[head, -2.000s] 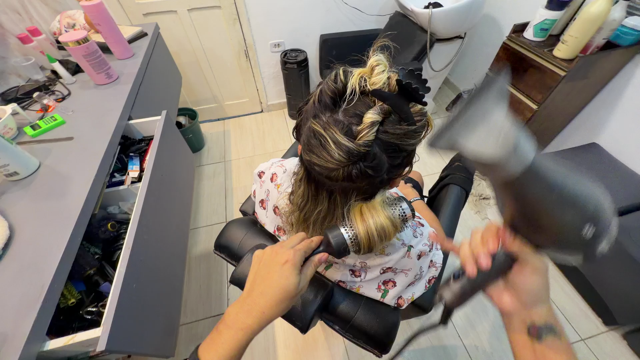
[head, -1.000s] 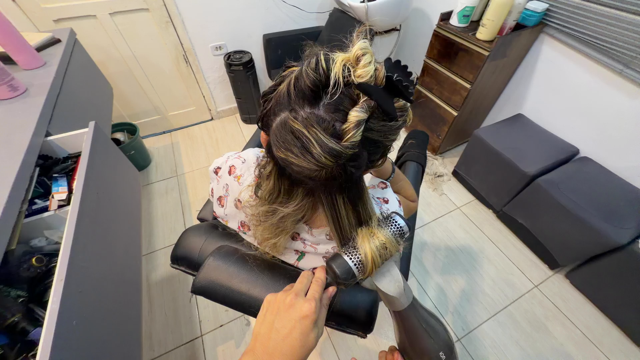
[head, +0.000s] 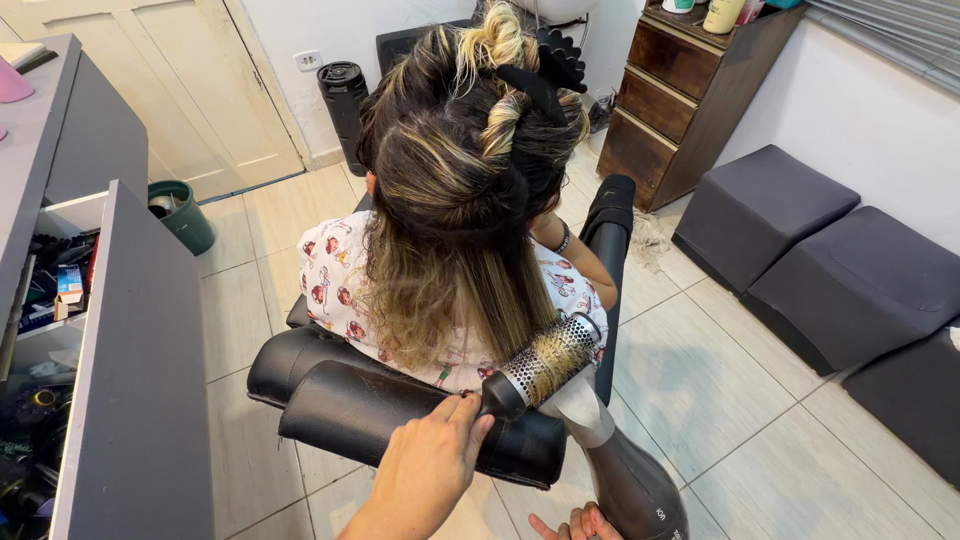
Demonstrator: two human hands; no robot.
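Observation:
My left hand (head: 431, 457) grips the handle end of a round metal-barrel hairbrush (head: 553, 360), which has blonde hair ends wound on it. Behind the brush, the nozzle of a dark hair dryer (head: 637, 480) points up at the barrel. My right hand (head: 577, 523) is at the lower edge of the view beside the dryer, its fingers curled at the handle, which is mostly hidden. A seated person's highlighted hair (head: 450, 172) hangs loose below; the upper part is twisted up with a black claw clip (head: 547, 71).
The person sits in a black salon chair (head: 360, 409) with a padded backrest. An open drawer (head: 142, 360) juts out at the left, near a green bin (head: 184, 217). Dark padded seats (head: 765, 210) and a wooden drawer cabinet (head: 660, 97) stand at the right.
The dryer has come down from the raised position at the right to just under the brush. The brush has moved outward toward the hair ends. The view has shifted right.

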